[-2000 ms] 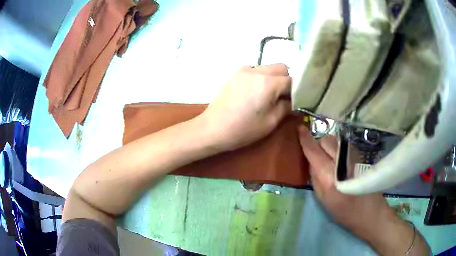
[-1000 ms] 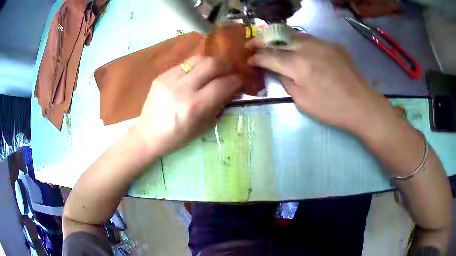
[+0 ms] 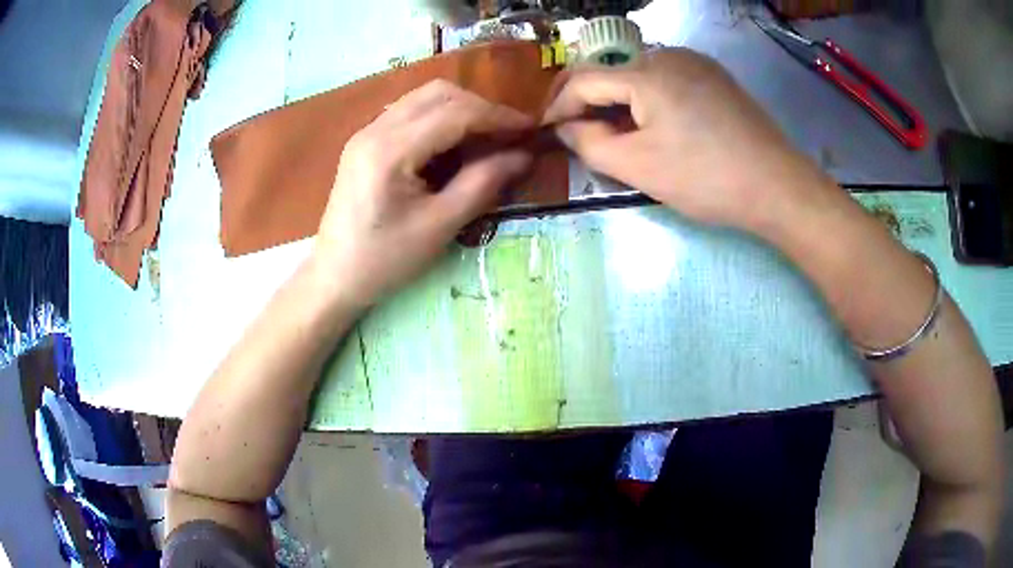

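Observation:
A rust-brown fabric panel (image 3: 289,156) lies on the table, its right end by the machine's needle area. My left hand (image 3: 417,183) is over the panel, thumb and fingertips pinching cloth at its right part. My right hand (image 3: 678,139) meets it from the right, its thumb and index finger also pinching the cloth edge. The fingertips of both hands nearly touch. The pinched bit of cloth is mostly hidden by the fingers. A yellow piece (image 3: 552,52) and a ridged whitish knob (image 3: 610,41) show just above the right hand.
A pile of brown cut pieces (image 3: 139,133) lies at the far left. Red-handled snips (image 3: 872,94) lie at the upper right on the grey machine bed. A dark phone-like rectangle (image 3: 980,200) is at the right table edge. The green-and-white table's front edge (image 3: 622,425) runs above my lap.
The machine head that covered the upper right earlier has left the view as the camera moved. My hands have come together at the panel's right end, and my right hand has shifted slightly up.

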